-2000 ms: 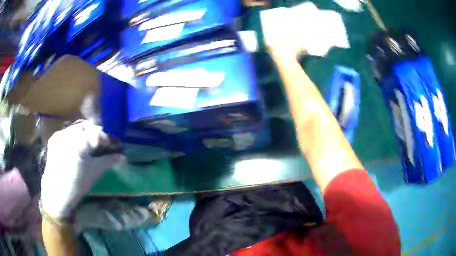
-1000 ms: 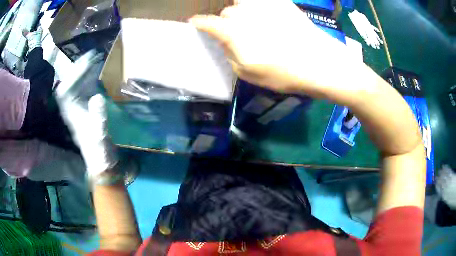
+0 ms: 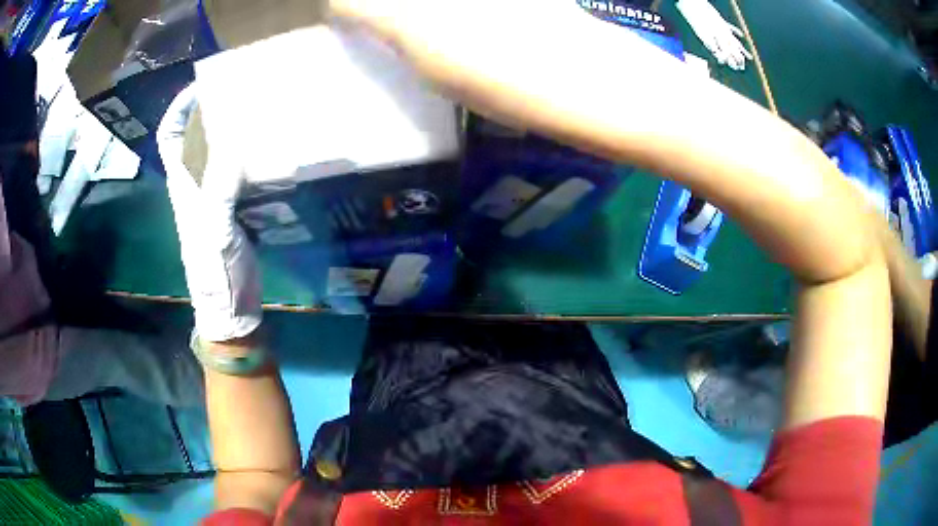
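Observation:
The blue and black retail box (image 3: 350,211) stands open at the bench front, on or just above another printed box. A flat white surface (image 3: 319,103), sheet or inner piece, covers its opening. My left hand (image 3: 211,221), in a white glove, is at the box's left side, with a bit of brown flap (image 3: 193,149) showing between its fingers. My bare right hand (image 3: 375,31) reaches over the box's far side. It is overexposed and cut off by the top edge, so its fingertips are hidden.
More printed boxes (image 3: 545,195) stand right of it. A blue tape dispenser (image 3: 679,236) lies near the bench's front edge (image 3: 576,316). An open box (image 3: 134,62) with clear plastic is at far left, above white pieces (image 3: 87,154). A glove (image 3: 715,36) and people's arms are at the sides.
My left hand has come in from the left onto the box's side. My right hand has moved up and left over the box. A person's arm now shows at the right edge.

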